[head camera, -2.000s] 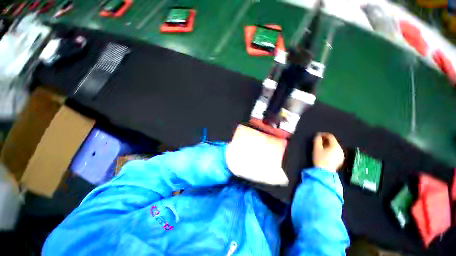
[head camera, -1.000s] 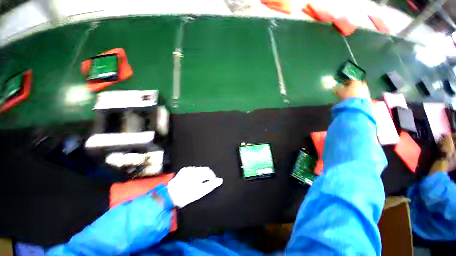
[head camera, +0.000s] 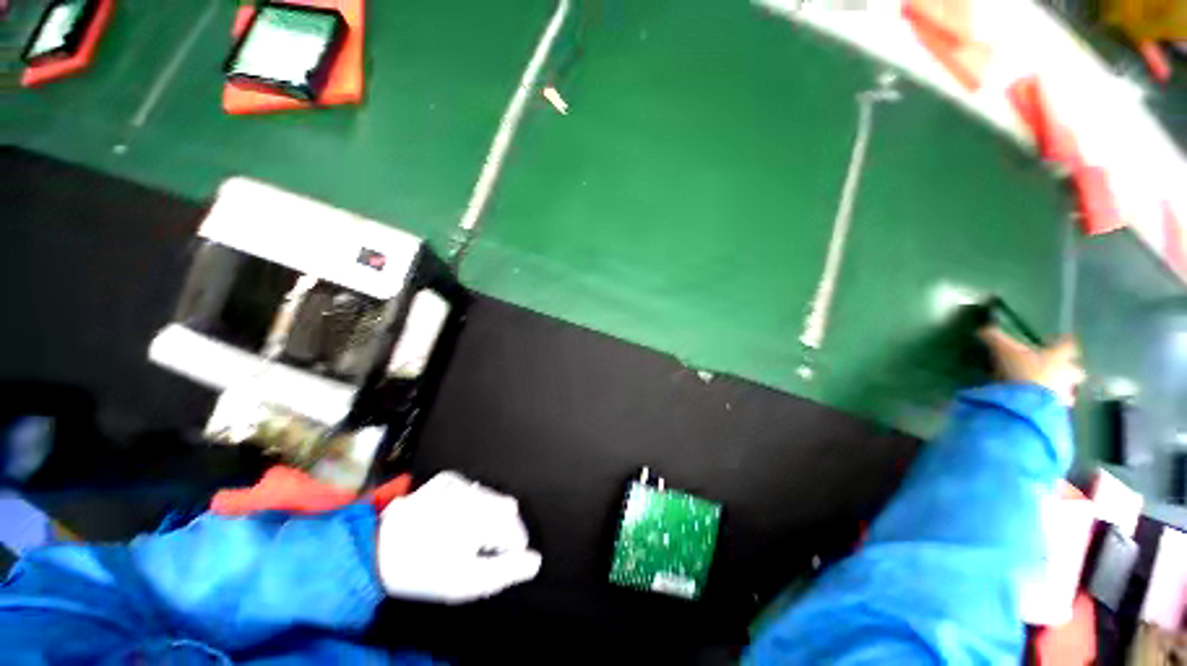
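Note:
My left hand (head camera: 458, 540), in a white glove, rests with curled fingers on the black mat beside the screw feeder. Nothing shows in it. A green circuit board unit (head camera: 665, 541) lies on the mat to its right. My bare right hand (head camera: 1037, 362) reaches over the green conveyor belt at the right. Its fingers are on a dark, blurred circuit board unit (head camera: 1000, 315), seen nearly edge-on; I cannot tell whether it touches the belt.
The white-and-black screw feeder (head camera: 306, 245) stands left on the black mat (head camera: 547, 377), with a red foam pad (head camera: 293, 492) before it. Units on red pads lie on the belt (head camera: 677, 169) at upper left. Pink and dark pieces lie at lower right.
The view has tilted and shifted. The unit at my right hand showed its green face before and now looks dark and thin. My left fingers look more curled.

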